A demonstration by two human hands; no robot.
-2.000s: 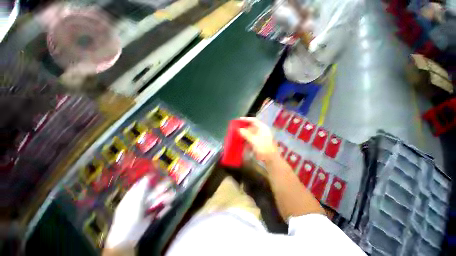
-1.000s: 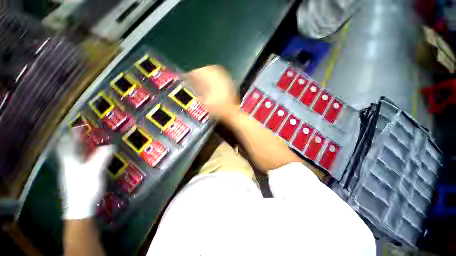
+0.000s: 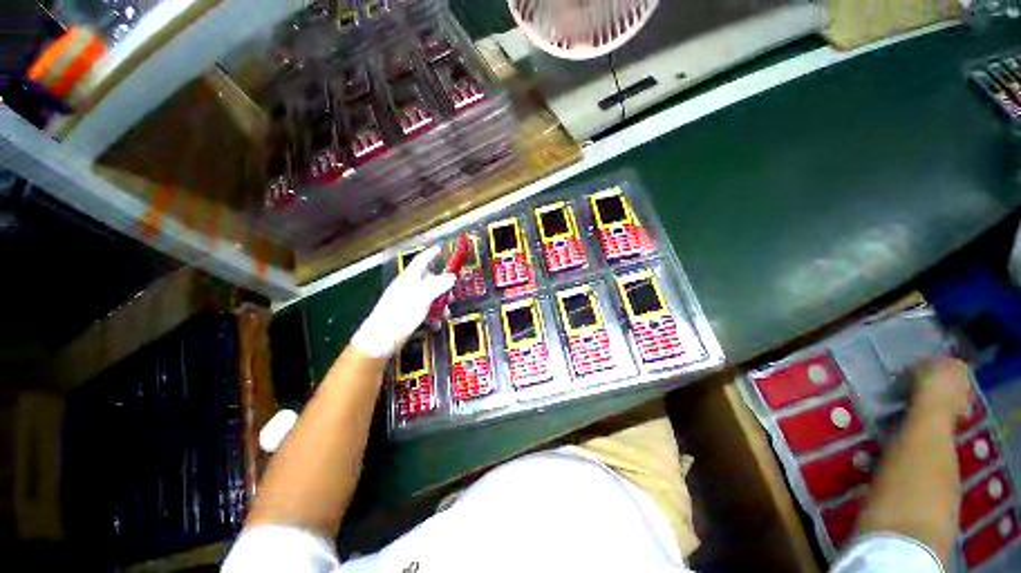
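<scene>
A clear tray [image 3: 700,349] on the green bench holds two rows of keypad phones [image 3: 582,328] with yellow frames and red keys. My left hand [image 3: 405,304], in a white glove, is over the tray's left end. Its fingers hold a thin red piece [image 3: 457,255], seen nearly edge-on; whether it is a cover or a phone I cannot tell. My bare right hand [image 3: 940,394] is blurred over the grey cover tray [image 3: 884,345] at the right, among red back covers [image 3: 798,382]. Its fingertips are unclear.
Stacked phone trays [image 3: 386,146] stand on the ledge behind the bench. A pink fan [image 3: 582,20] is at the top. A small white piece [image 3: 278,430] lies left of the phone tray. Dark wrapped trays [image 3: 157,437] stand at far left. Another phone tray [image 3: 1000,84] shows at upper right.
The view has swung left. My right hand has moved from the phone tray's right end to the cover tray. My left hand stays over the phone tray's left end, now with a red piece clearly in its fingers.
</scene>
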